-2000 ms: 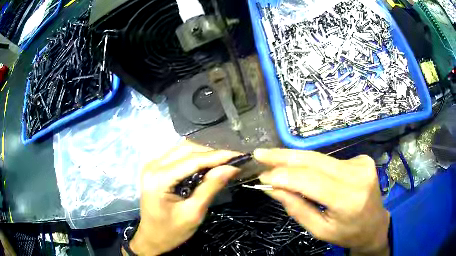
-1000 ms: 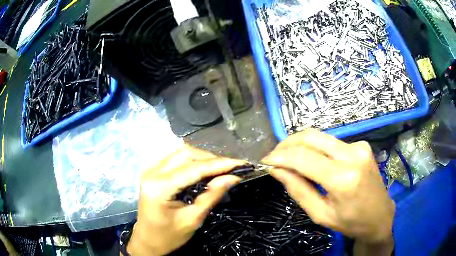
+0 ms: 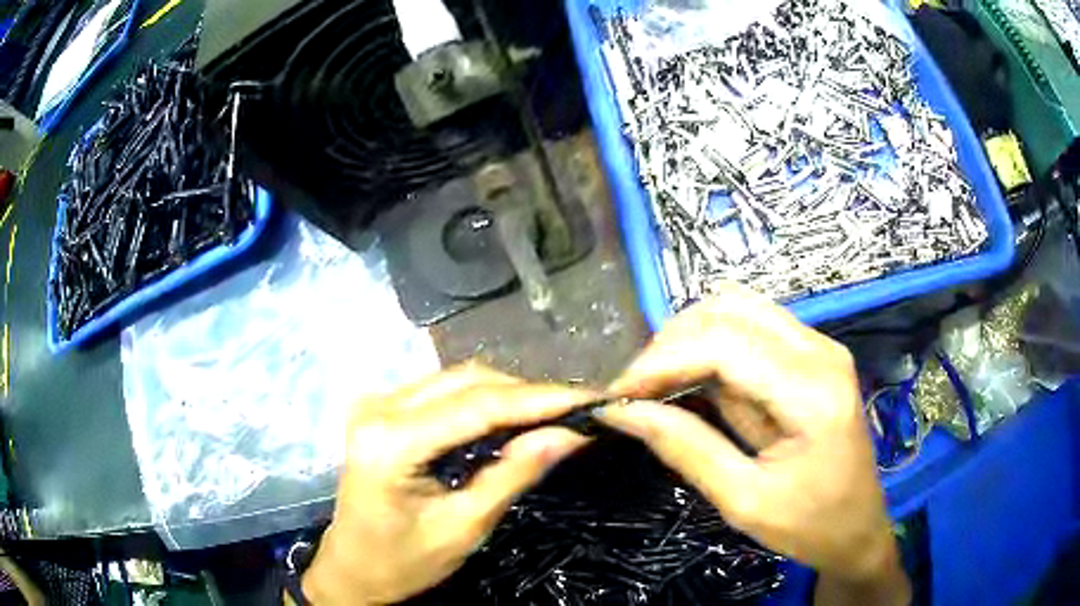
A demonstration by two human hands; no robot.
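Note:
My left hand [image 3: 444, 456] holds a bunch of black slender parts [image 3: 456, 462], one of them reaching to the fingertips. My right hand [image 3: 758, 426] meets it there, thumb and forefinger pinched at the tip of that part. A thin wire or pin [image 3: 685, 392] shows at the right fingers. A silver part between the fingertips is mostly hidden. The right blue tray [image 3: 1004, 237] is full of silver metal parts [image 3: 805, 154]. The soldering iron [image 3: 429, 26] hangs in its clamp above both hands, touching neither.
The left blue tray [image 3: 154, 292] holds black parts. A clear plastic bag [image 3: 272, 379] lies between it and the stand base [image 3: 444, 255]. A dark fan box [image 3: 344, 107] is behind the iron. Loose black parts [image 3: 616, 539] lie below my hands. A bag of brassy parts [image 3: 1007, 331] is far right.
My right fingertips have moved slightly left and closed over the silver part that showed at the black part's end. Two seconds ago, a silver piece stuck out under the right fingers. My left hand keeps its bunch.

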